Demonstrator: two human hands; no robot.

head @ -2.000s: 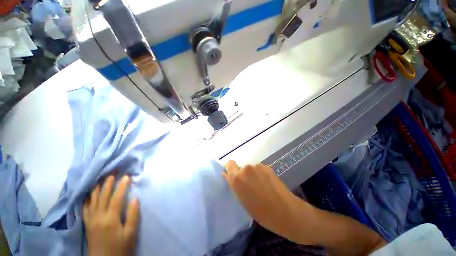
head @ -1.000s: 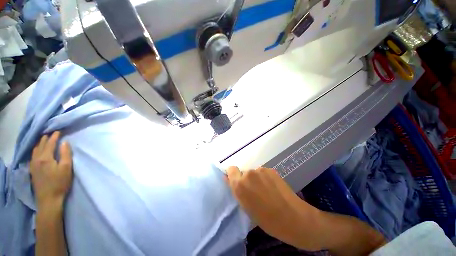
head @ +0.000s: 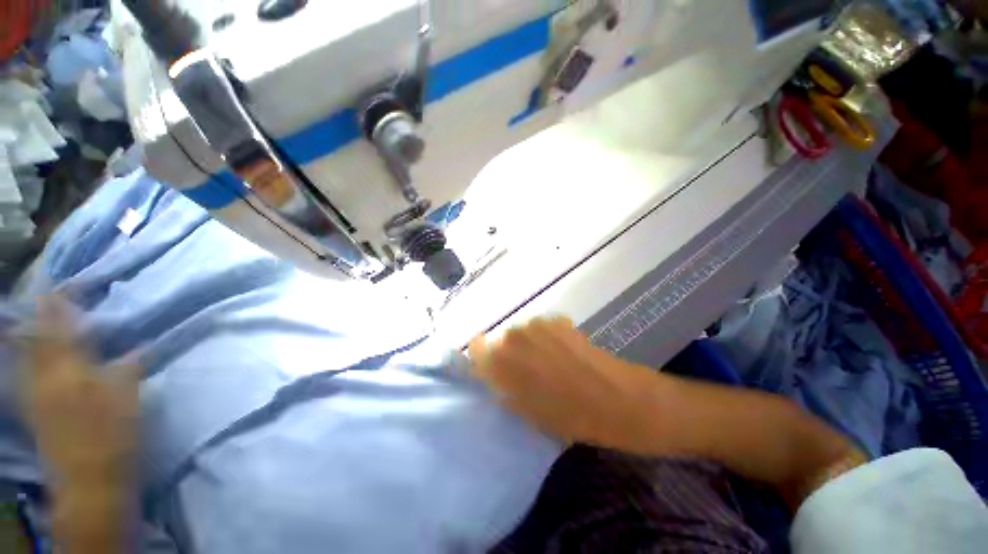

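Observation:
A large light blue garment body lies over the table's left part and hangs over the near edge, with a fold line running toward the needle area. A tiny white tag shows on it. My right hand pinches the cloth's right edge at the near side of the machine bed. My left hand is blurred over the cloth at far left; its grip cannot be made out. The white sewing machine head stands above, its foot area partly hidden by the dark block.
A ruler strip runs along the near edge. Scissors with red and yellow handles lie at the table's right end. A blue basket holds blue-grey cut pieces at right. White and blue scraps are heaped at upper left.
My left hand moved left with the garment, which now spreads farther left and has a new long fold. My right hand keeps its hold on the edge. The view has shifted slightly.

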